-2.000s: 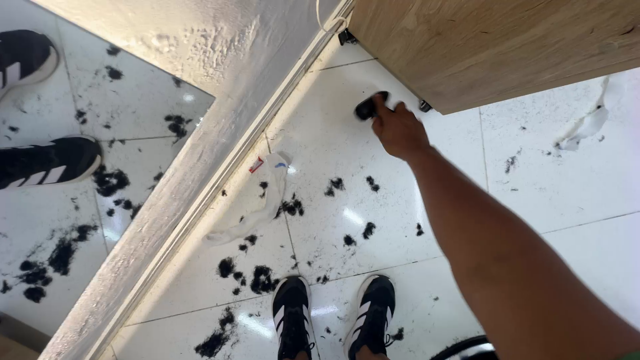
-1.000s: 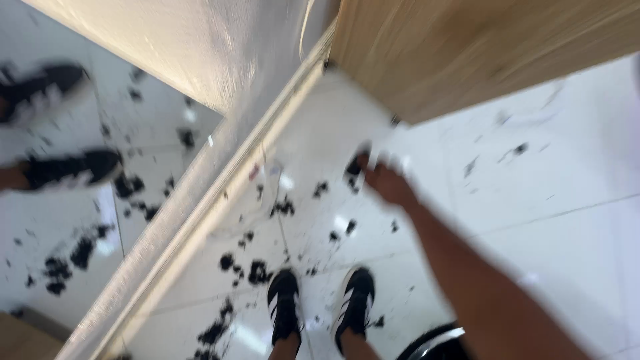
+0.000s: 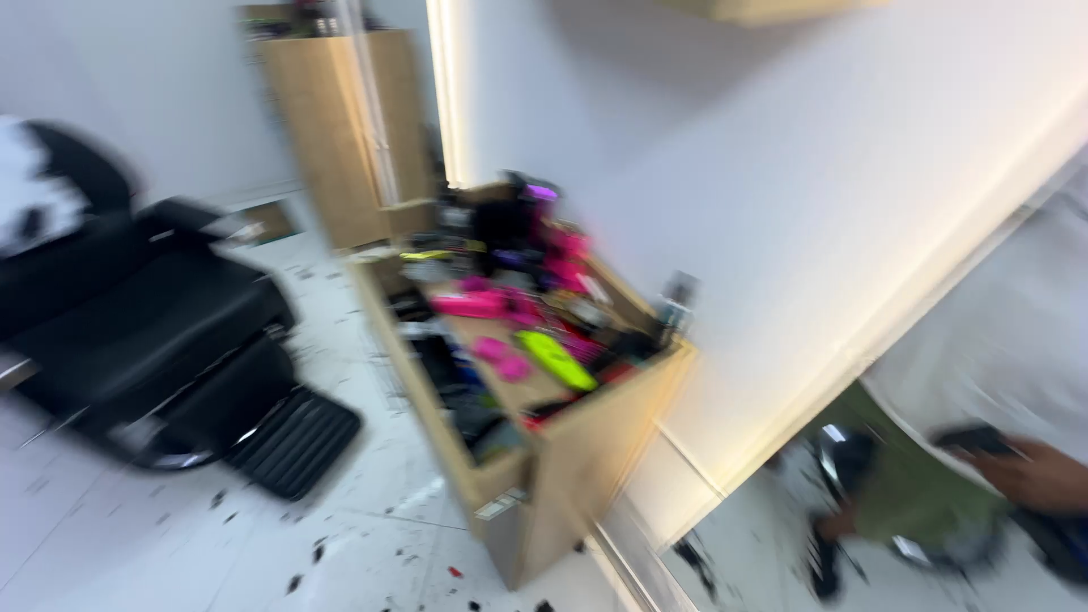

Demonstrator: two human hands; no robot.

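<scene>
Neither my left hand nor my right hand shows directly in the blurred head view. In the mirror [image 3: 960, 374] at the lower right, a reflected hand [image 3: 1037, 476] is around or beside a dark object [image 3: 973, 439]; whose hand it is cannot be told. Pale cloth and green clothing appear beside it. An open-topped wooden station [image 3: 603, 442] stands in the middle, holding a lime-green tool [image 3: 557, 360], bright pink items [image 3: 472, 303] and several dark tools too blurred to name.
A black barber chair [image 3: 144, 314] with a ribbed footrest [image 3: 295, 442] stands at the left. Dark hair clumps [image 3: 319, 551] lie on the white tiled floor [image 3: 374, 544]. A wooden cabinet [image 3: 327, 144] stands behind, and a lit wall [image 3: 714, 212] runs along the right.
The view has swung far from the floor and my shoes to the station and chair. The hand that held a small dark object near the floor is out of direct view.
</scene>
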